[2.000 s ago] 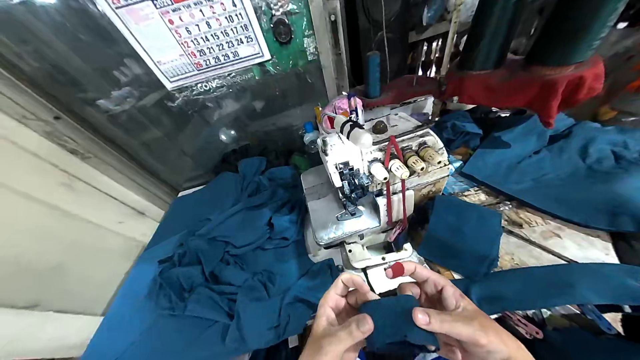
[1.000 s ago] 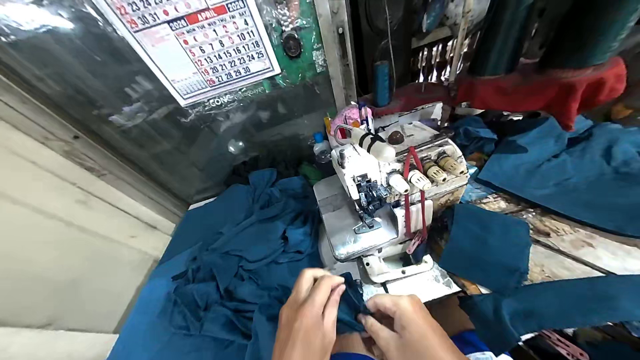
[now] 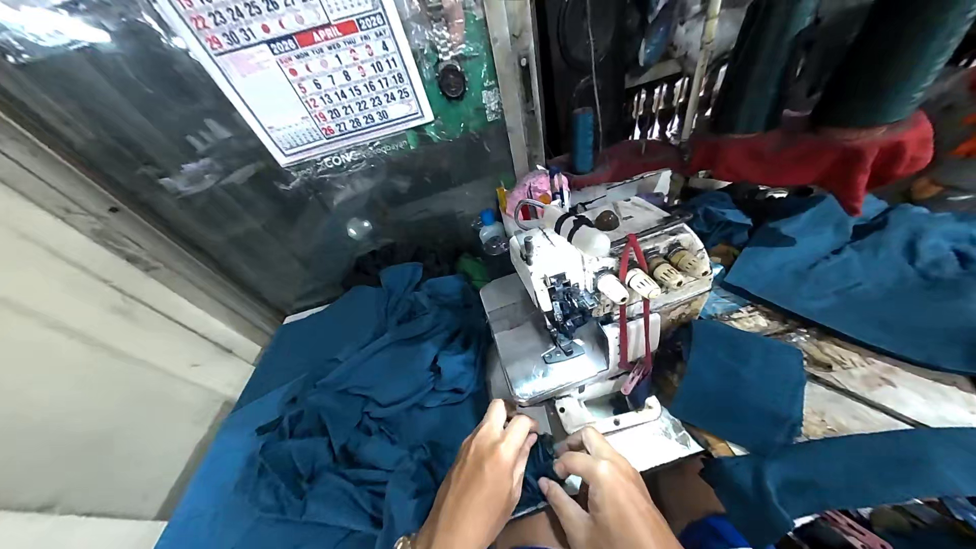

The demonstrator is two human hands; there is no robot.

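Observation:
My left hand [image 3: 488, 473] and my right hand [image 3: 598, 488] both grip a small bunched piece of dark blue fabric [image 3: 540, 461] in front of an overlock sewing machine [image 3: 564, 305]. The fabric lies between my fingertips, partly hidden by them. Just beyond my hands is the machine's front base, with its metal cloth plate [image 3: 534, 358] and presser foot [image 3: 563, 351] farther back; the held cloth is apart from the foot. A red strap [image 3: 624, 328] with a pink clip hangs over the machine's tension dials.
Crumpled blue fabric [image 3: 381, 381] is heaped left of the machine. A square blue piece [image 3: 740, 381], a long blue strip [image 3: 862, 473] and a larger blue cloth [image 3: 862, 282] lie to the right. Green thread cones [image 3: 869, 69] stand on red cloth behind. A calendar [image 3: 305, 84] hangs at the back left.
Both hands have gone from spreading a small blue piece with fingertips to gripping it bunched, with their backs now showing. The view has shifted somewhat.

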